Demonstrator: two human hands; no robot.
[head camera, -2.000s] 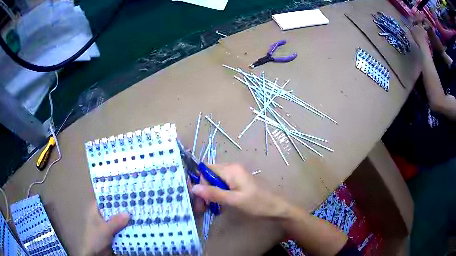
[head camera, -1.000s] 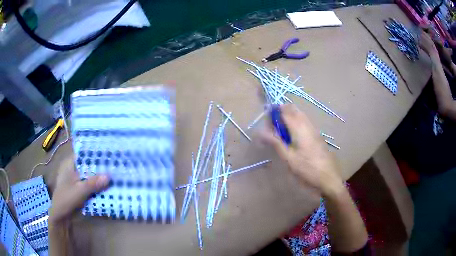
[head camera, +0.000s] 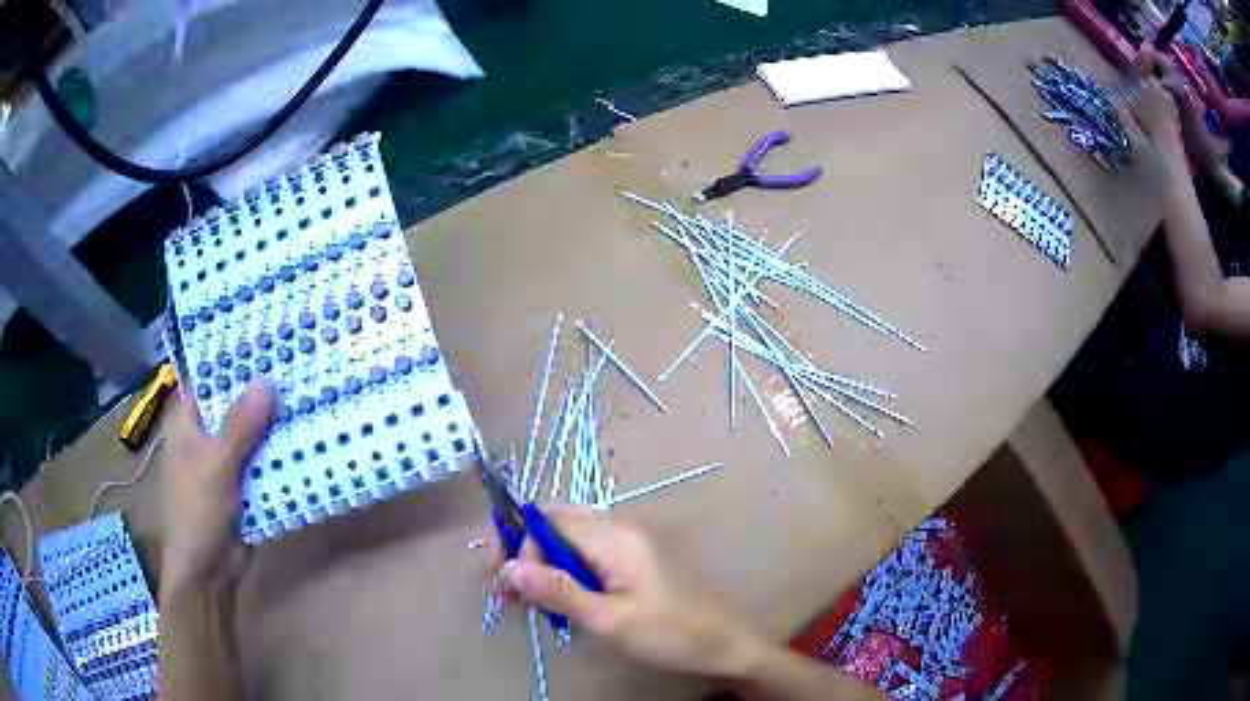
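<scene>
My left hand (head camera: 217, 473) holds a white circuit board panel (head camera: 322, 322) with rows of dark dots, tilted above the brown table, thumb on its face. My right hand (head camera: 610, 582) is closed round blue-handled cutters (head camera: 555, 548). Their dark jaws are at the panel's lower right corner; whether they touch it or are parted I cannot tell. Thin white edge strips (head camera: 587, 425) lie crossed below and right of the panel, partly hidden by my right hand. A second heap of strips (head camera: 747, 295) lies further right.
Purple-handled cutters (head camera: 762, 173) and a white pad (head camera: 834, 77) lie at the back. A screwdriver (head camera: 147, 408) and more panels (head camera: 103, 603) are at left. A small panel (head camera: 1025, 208) and dark rod lie near another person's arm (head camera: 1190, 233). A red-lined box (head camera: 932, 616) holds small boards.
Since one second ago, my right hand and the blue cutters have moved left and down, from the right strip heap to the panel's corner. The panel has turned and risen.
</scene>
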